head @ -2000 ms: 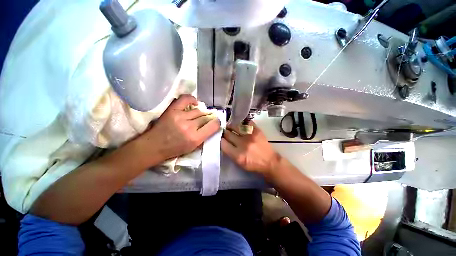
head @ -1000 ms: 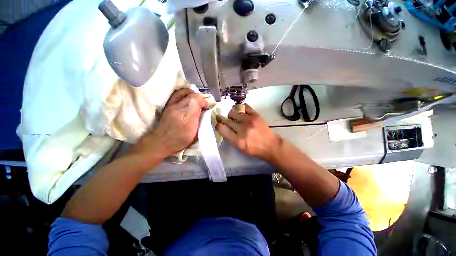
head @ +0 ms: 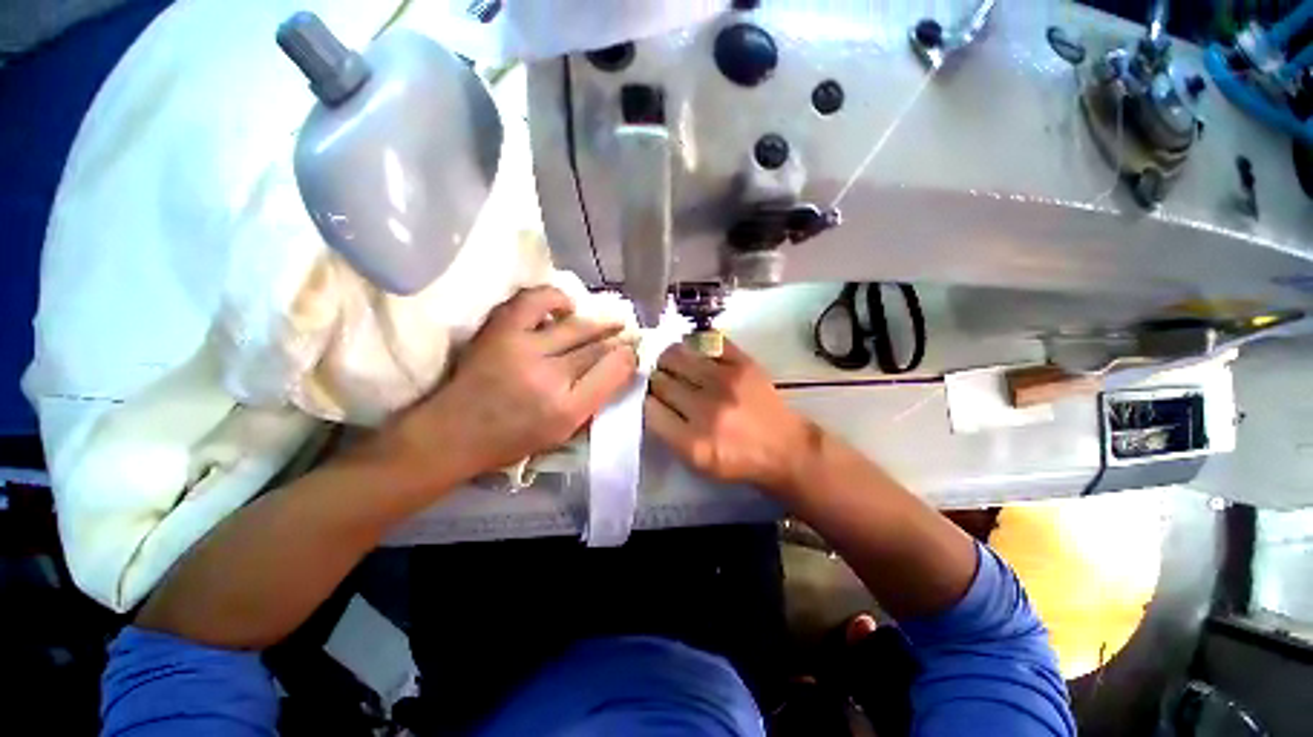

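Note:
Cream fabric [head: 159, 288] lies in a big bunched pile left of the needle area and spills over the table edge. A flat white tape [head: 616, 468] runs from the presser foot area [head: 701, 305] down over the table's front edge. My left hand [head: 533, 377] is shut on the fabric edge beside the tape, fingertips close to the foot. My right hand [head: 720, 415] is right of the tape, fingers bent, fingertips at its edge just below the foot; whether it pinches anything is hidden.
The machine arm [head: 979, 187] spans the upper right. The grey lamp [head: 399, 161] hangs over the fabric. Black scissors [head: 870, 328] lie under the arm. A wooden piece [head: 1051, 385] on white card and a small parts tray [head: 1152, 423] are at right. A yellow stool top [head: 1080, 583] is below.
The camera view has shifted. Since one second ago my right fingertips have closed in towards the tape, and my left hand's fingers have straightened beside it. The tape's free end hangs straighter.

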